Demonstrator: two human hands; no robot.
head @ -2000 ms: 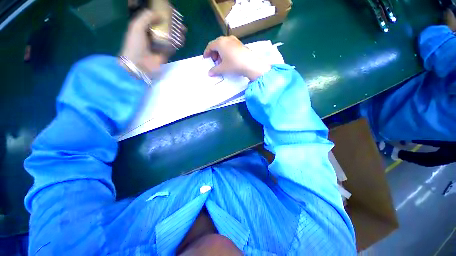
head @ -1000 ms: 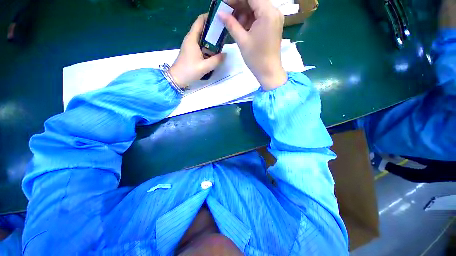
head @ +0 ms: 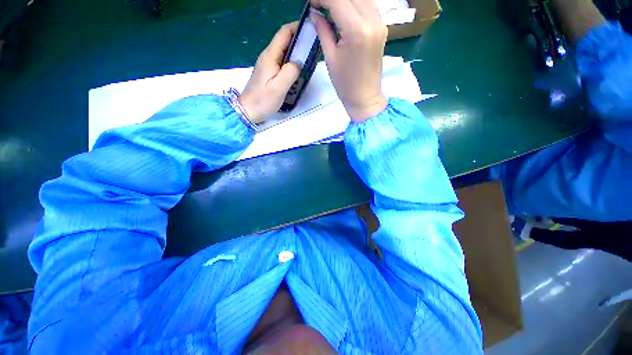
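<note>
My left hand (head: 269,80) grips a black narrow device unit (head: 294,90) above white sheets. A white label (head: 305,43) lies along the unit's face. My right hand (head: 353,52) is at the unit's upper end, with thumb and fingers bent over the label. Whether its fingertips hold the label's end is hard to tell. The large white label sheets (head: 173,87) lie flat on the dark-green bench under both hands, with curling edges at the right.
A shallow brown cardboard tray (head: 419,24) with white pieces sits behind the sheets. Dark units (head: 547,35) lie at the upper right. A co-worker's blue sleeve (head: 606,69) reaches in at the right. A deep cardboard carton (head: 495,256) stands below the bench edge.
Since two seconds ago, my left hand has come in from the upper left to the sheets. Over the last second, the unit has tilted and my right fingers have moved to its upper end.
</note>
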